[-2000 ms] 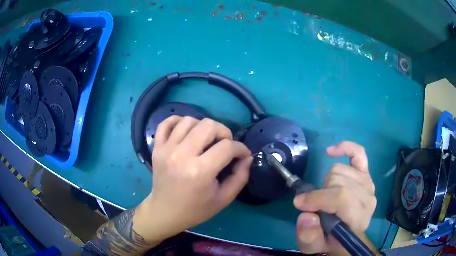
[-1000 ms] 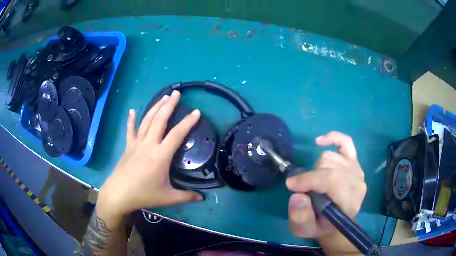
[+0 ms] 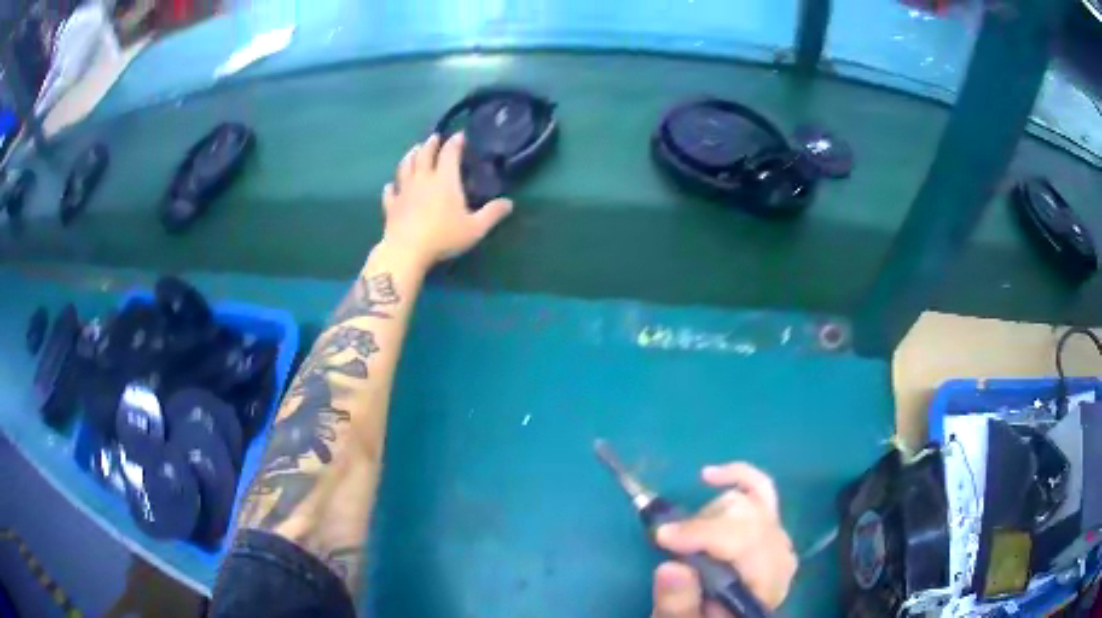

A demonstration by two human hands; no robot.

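A pair of black headphones (image 3: 505, 130) lies on the dark green conveyor belt at the upper middle. My left hand (image 3: 435, 205) reaches up to its lower left side, fingertips at the cup's edge and thumb spread to the right below it. Whether the hand grips it is not clear. My right hand (image 3: 731, 543) is at the lower right and holds the dark handle of a soldering iron (image 3: 631, 481), its metal tip pointing up and left above the bench.
Other headphones (image 3: 725, 151) lie along the belt. A blue tray (image 3: 288, 350) heaped with black plates is at left. At right are a cardboard sheet (image 3: 967, 350), a black fan (image 3: 873, 543) and another blue tray (image 3: 967, 392) holding equipment. A green post (image 3: 967, 157) crosses the belt.
The view has moved up to the belt. The headphones are no longer on the bench in front of me. My left hand has reached forward to the belt; the iron is away from any plate.
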